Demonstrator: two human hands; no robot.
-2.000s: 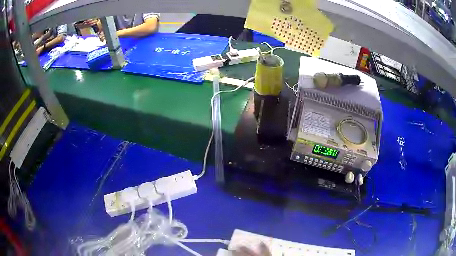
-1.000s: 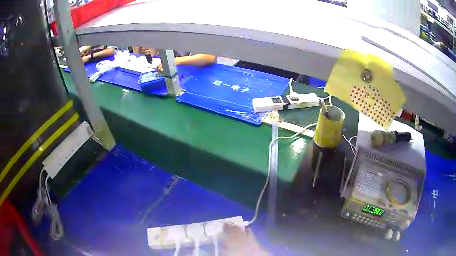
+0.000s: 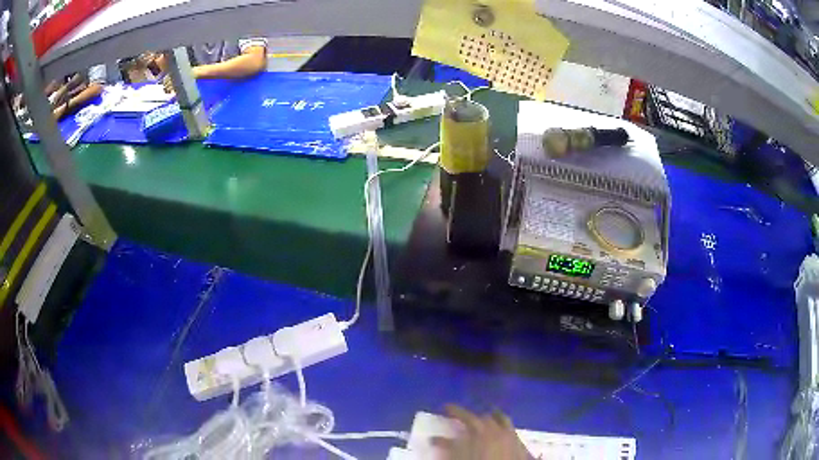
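A long white power strip (image 3: 584, 445) lies at the bottom edge, right of centre, partly cut off. My right hand (image 3: 480, 435) is over its left part with fingers curled on it, covering some sockets; the wrist is out of the picture. My left hand is not in view. A shorter white supply strip (image 3: 314, 340) lies front left with three white plugs in it. Their cords run down into a tangled bundle of white cable (image 3: 242, 422). The bench tester (image 3: 584, 216) stands right of centre with green lit digits.
A yellow cup (image 3: 464, 139) stands on a dark block left of the tester. A yellow card (image 3: 492, 45) hangs from the overhead shelf edge (image 3: 296, 31). White strips stand at far left (image 3: 49, 265) and far right. Other people's arms show across the bench.
The view swung left and up, then back. My right hand was at the supply strip's right end a second ago and is now on the long strip.
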